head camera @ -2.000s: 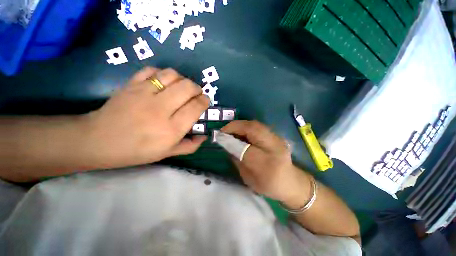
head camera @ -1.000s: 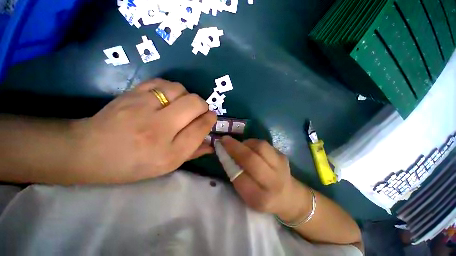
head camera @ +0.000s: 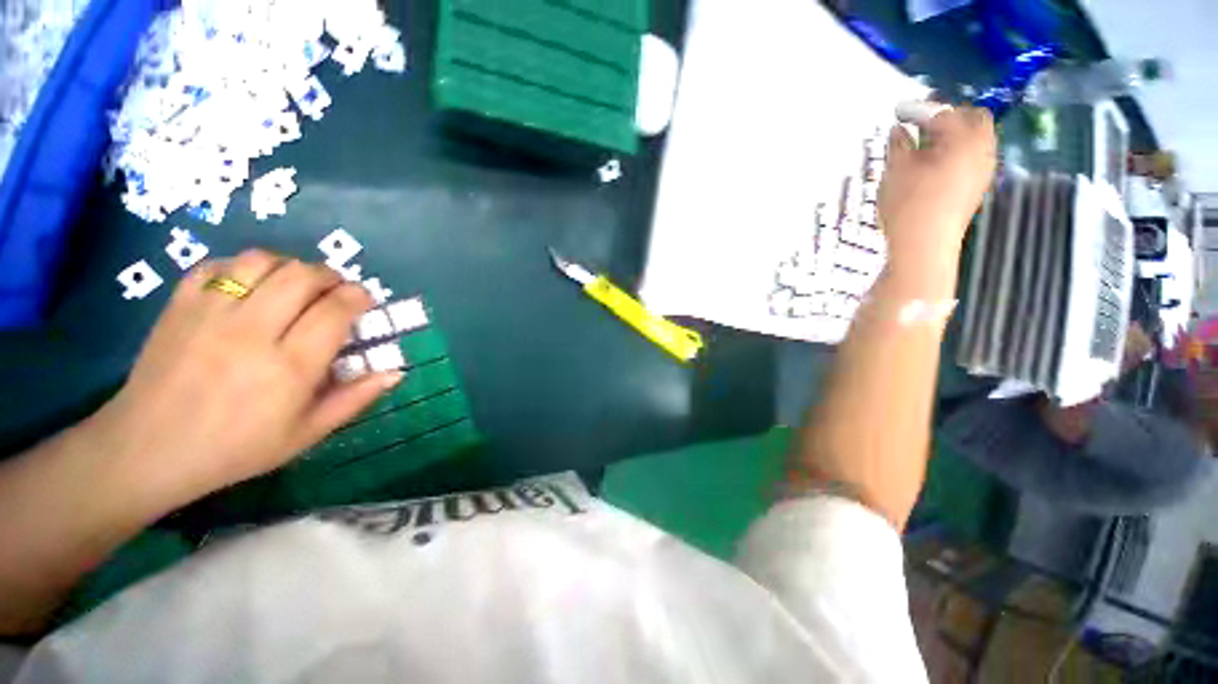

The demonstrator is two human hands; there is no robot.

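Note:
My left hand [head camera: 247, 368] lies palm down over a green PCB panel [head camera: 401, 414] at the lower left, thumb and fingertips on it. Several small square parts [head camera: 405, 315] with pale faces sit in two rows at the panel's far end, partly under the fingers. My right hand [head camera: 935, 174] is stretched out over the far right part of a white sheet [head camera: 735, 160], above rows of dark-edged square parts [head camera: 815, 261]. Its fingers are bent, with a white finger cot on one fingertip. Whether it holds a part cannot be seen.
White tabbed pieces [head camera: 200, 94] lie piled at the upper left beside a blue bin [head camera: 60, 174]. A stack of green panels [head camera: 541, 67] stands at the top. A yellow utility knife [head camera: 641, 318] lies in the middle. Stacked grey-brown trays [head camera: 1022, 281] stand at the right.
My right hand has left the panel and reached right to the rows on the white sheet. The view has swung right. My left hand stays on the panel.

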